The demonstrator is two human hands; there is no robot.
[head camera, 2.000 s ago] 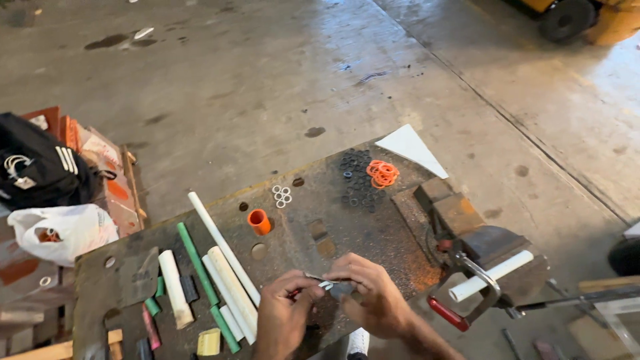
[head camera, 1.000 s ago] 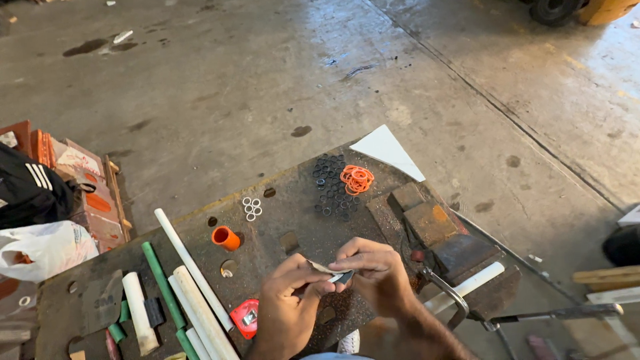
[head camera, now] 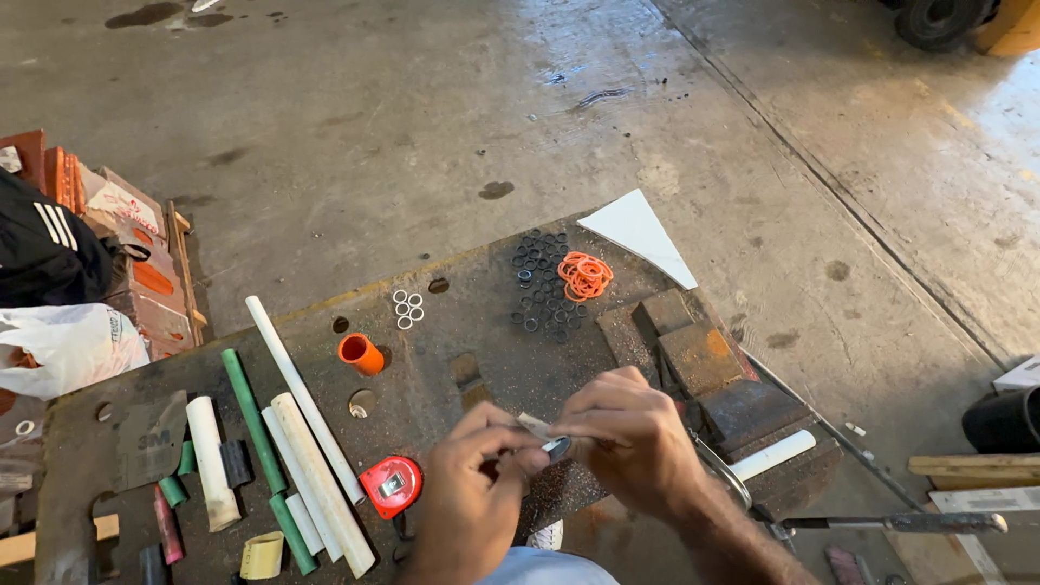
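My left hand (head camera: 479, 479) and my right hand (head camera: 621, 439) meet over the near edge of the metal workbench (head camera: 439, 366). Between them is a small dark ring with a pale rim (head camera: 556, 447), pinched by my left fingers. A tan folded strip, perhaps sandpaper (head camera: 532, 424), lies against it under my right fingers. Beyond my hands are a cluster of black rings (head camera: 536, 305), a pile of orange rings (head camera: 585, 276) and several white rings (head camera: 409, 309). A red tape measure (head camera: 392, 486) rests just left of my left hand.
White pipes (head camera: 305, 398), green pipes (head camera: 252, 422) and an upright orange tube (head camera: 361, 354) stand or lie on the left. At right are a bench vise (head camera: 743, 406), a white pipe (head camera: 773, 455) and a hacksaw (head camera: 894, 522). A white triangular sheet (head camera: 642, 236) lies at the far corner.
My hands stay together around the small piece, with the fingers shifted. The red tape measure, largely visible one second ago, now shows whole. The view has moved slightly.
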